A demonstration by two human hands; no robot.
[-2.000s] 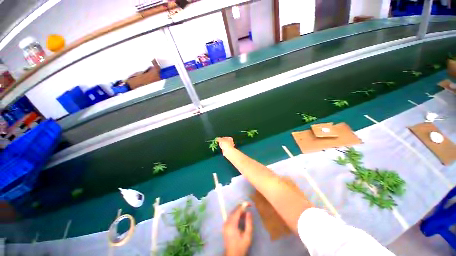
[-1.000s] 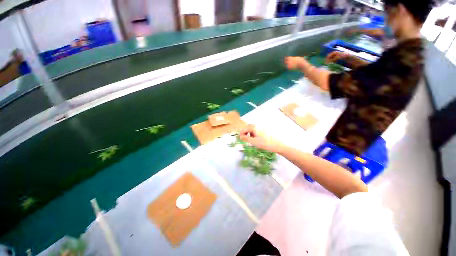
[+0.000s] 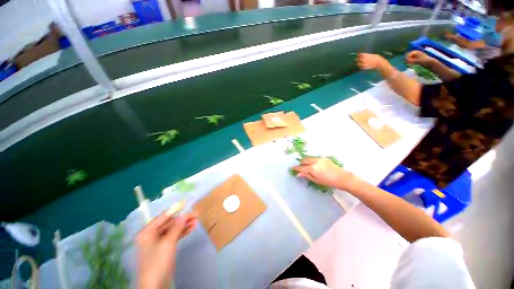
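Observation:
My left hand (image 3: pixel 160 240), slightly blurred, pinches a pale stem, with a small green leaf piece (image 3: pixel 184 186) at its upper end, left of the cardboard pad (image 3: pixel 239 226). A white glue disc (image 3: pixel 231 204) lies on the pad. My right hand (image 3: pixel 322 173) is on the compact right leaf pile (image 3: pixel 296 147), fingertips among the leaves; whether it grips a piece is hidden. The looser stemmed leaf pile (image 3: pixel 104 257) lies left of my left hand. Joined leaf sprigs (image 3: pixel 167 136) lie spaced out on the dark belt.
Spare cardboard (image 3: pixel 256 133) with a small piece on top lies at the belt edge. A squeeze bottle (image 3: pixel 23 232) and part of a tape roll (image 3: pixel 25 271) are far left. A neighbouring worker (image 3: pixel 465 124) reaches over the belt at right, above a blue stool (image 3: pixel 451 197). Another pad (image 3: pixel 383 134) lies there.
The view swung right, then partly back left. My right hand moved from a sprig on the belt to the right pile, now further in. My left hand is back in view with the leaf piece.

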